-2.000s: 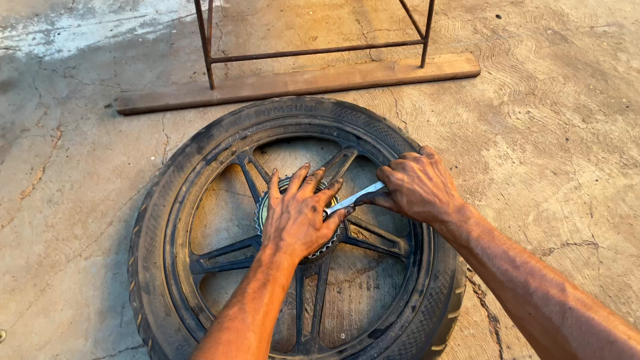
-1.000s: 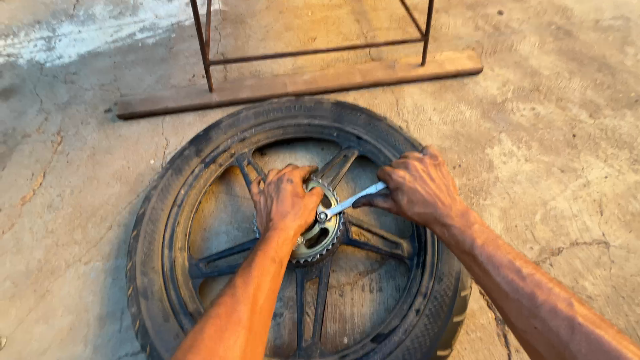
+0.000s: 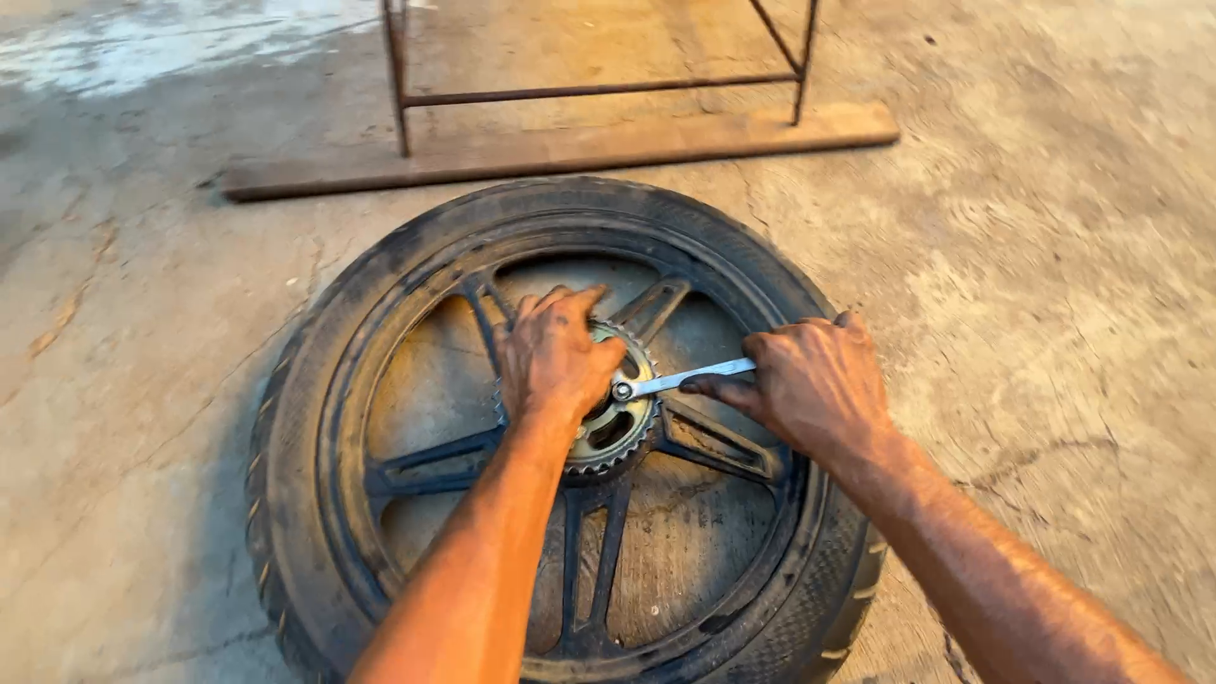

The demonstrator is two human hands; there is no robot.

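Note:
A motorcycle wheel with a black tyre point(image 3: 313, 399) and dark spoked alloy rim lies flat on the concrete. At its hub sits a toothed metal sprocket point(image 3: 635, 427). My right hand point(image 3: 819, 385) is closed around the handle of a steel wrench point(image 3: 693, 375), whose ring end surrounds a bolt point(image 3: 622, 390) on the sprocket face. My left hand point(image 3: 556, 356) rests over the left side of the sprocket, its thumb near the wrench head and its fingers pointing away; it hides part of the hub. Whether those fingers grip the sprocket's edge is unclear.
Just beyond the tyre, a wooden plank point(image 3: 570, 150) lies across the floor. The legs of a rusty metal frame point(image 3: 598, 92) stand on it. Cracked concrete point(image 3: 1045, 332) surrounds the wheel, with a whitish patch at the far left.
My left hand has drawn back from its spread position over the sprocket, uncovering the wrench's ring end and the bolt. My right hand still holds the wrench in about the same place.

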